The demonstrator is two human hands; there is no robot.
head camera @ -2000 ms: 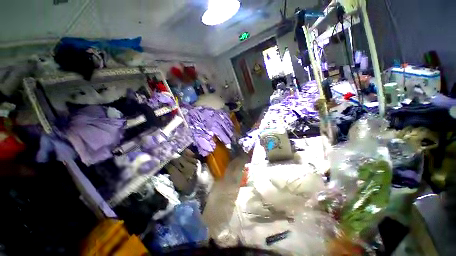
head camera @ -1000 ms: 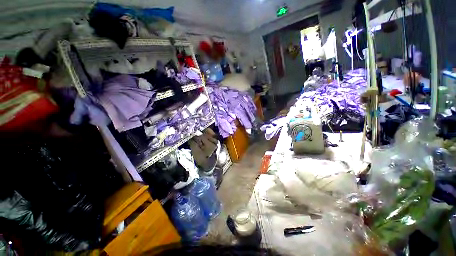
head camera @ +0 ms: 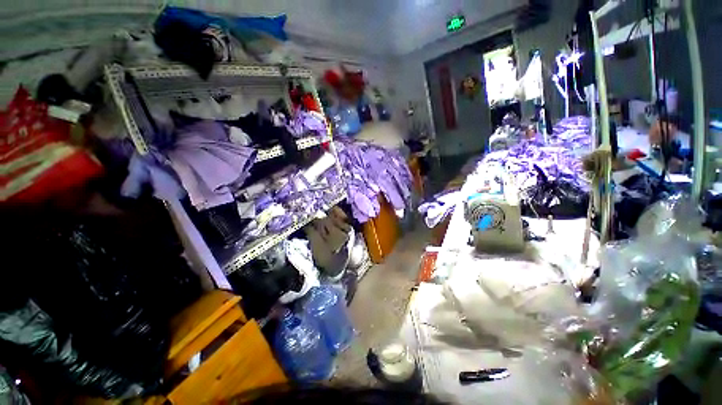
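Observation:
Neither of my hands is in the picture. Black thread snips (head camera: 484, 375) lie flat on the white cloth (head camera: 443, 348) near the table's front. A jar with a pale top and dark lower part (head camera: 394, 362) stands at the table's left edge, low in the view. A clear bag of leafy greens (head camera: 653, 336) is at the lower right, with a blurred orange-red patch at its left side. Crumpled translucent plastic (head camera: 514, 293) lies mid-table. A pale sewing machine head (head camera: 496, 224) with a blue round sticker stands behind it.
Metal shelves (head camera: 273, 240) with lilac garment pieces (head camera: 207, 162) stand at left. Blue water jugs (head camera: 302, 348) and an orange wooden box (head camera: 226, 364) are on the floor beside black plastic bags (head camera: 87, 293). Lilac pieces (head camera: 546, 154) cover the far table. Upright poles (head camera: 606, 134) rise at right.
The view has turned left since two seconds ago, so the table and greens sit further right. The jar, water jugs and wooden box have come into fuller view.

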